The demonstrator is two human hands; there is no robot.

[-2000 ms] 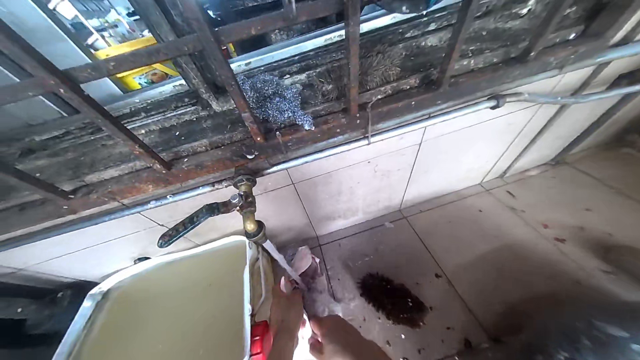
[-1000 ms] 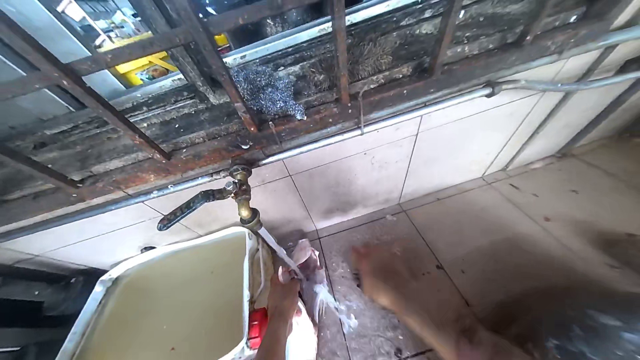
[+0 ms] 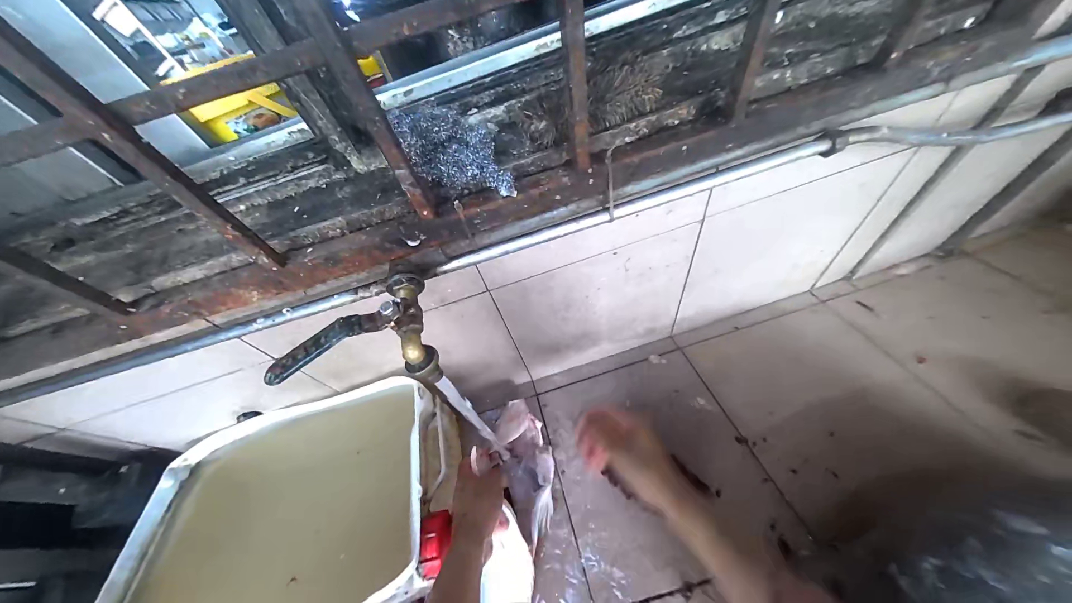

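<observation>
Water runs from a brass tap point(image 3: 416, 352) with a black lever handle. The stream falls on a pale, wet fish point(image 3: 528, 477), which looks cut open, beside the container. My left hand point(image 3: 481, 486) grips the fish at its left side, under the stream. To the right of it, my right hand point(image 3: 615, 440) is over the tiled floor, apart from the fish, its fingers blurred and curled; nothing shows in it. A white-rimmed plastic container point(image 3: 419, 469) full of cloudy water stands left of my left hand, a red part point(image 3: 435, 543) on its near right side.
A metal pipe point(image 3: 720, 177) runs along the tiled wall below rusty window bars point(image 3: 578, 84). A metal scouring pad point(image 3: 452, 151) lies on the sill behind the bars. Dark debris is scattered over the floor tiles point(image 3: 754, 377). A yellow container point(image 3: 234, 100) is visible beyond the window.
Two seconds ago both hands were together at the fish; my right hand has since moved away to the right. My left hand stays on the fish, and the water still runs.
</observation>
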